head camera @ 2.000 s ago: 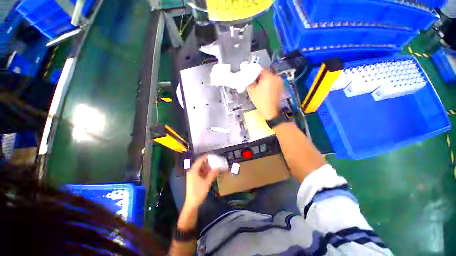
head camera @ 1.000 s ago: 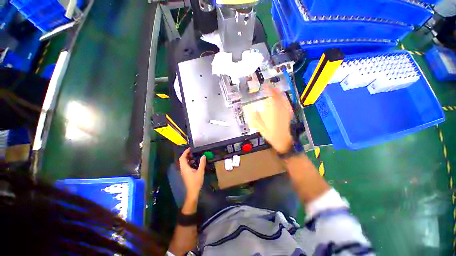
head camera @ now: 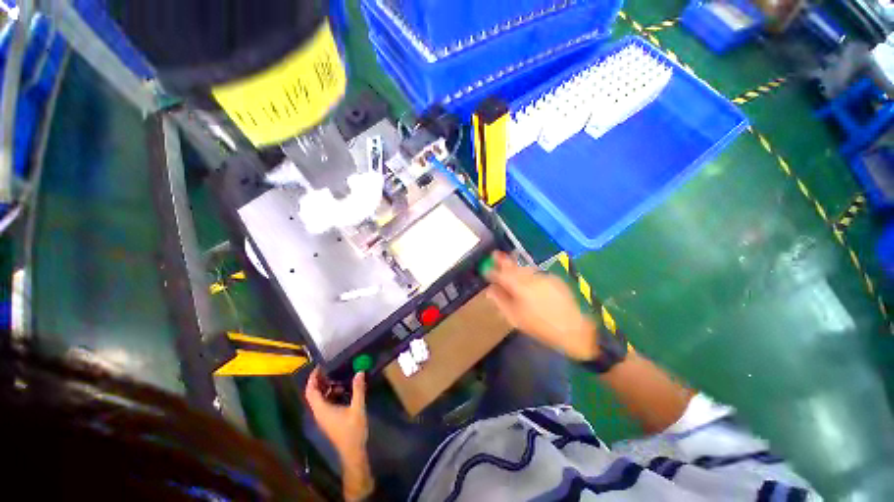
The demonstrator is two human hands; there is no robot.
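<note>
The press stands before me, its grey head column (head camera: pixel 328 162) with white wrapping (head camera: pixel 341 204) over the fixture (head camera: pixel 377 230). My left hand (head camera: pixel 340 417) is at the panel's left corner, thumb beside the left green button (head camera: pixel 363 363), fingers apart and empty. My right hand (head camera: pixel 537 306) is at the right green button (head camera: pixel 487 266), fingertips at its edge, holding nothing visible. Small white housings (head camera: pixel 414 357) lie on the cardboard ledge (head camera: pixel 456 353). The wrapping hides part of the fixture, and I cannot tell if a part is in it.
The red emergency stop (head camera: pixel 429 315) is mid-panel. Yellow-and-black light curtain bars stand left (head camera: pixel 260 355) and right (head camera: pixel 490 152). A blue tote (head camera: pixel 627 186) with rows of white housings is at right, with stacked totes behind. A white strip (head camera: pixel 358 293) and pale yellow pad (head camera: pixel 434 245) lie on the bed.
My right hand has moved from the fixture to the right green button. My left hand no longer holds the white housing seen earliest and stays at the left button. The view has turned right.
</note>
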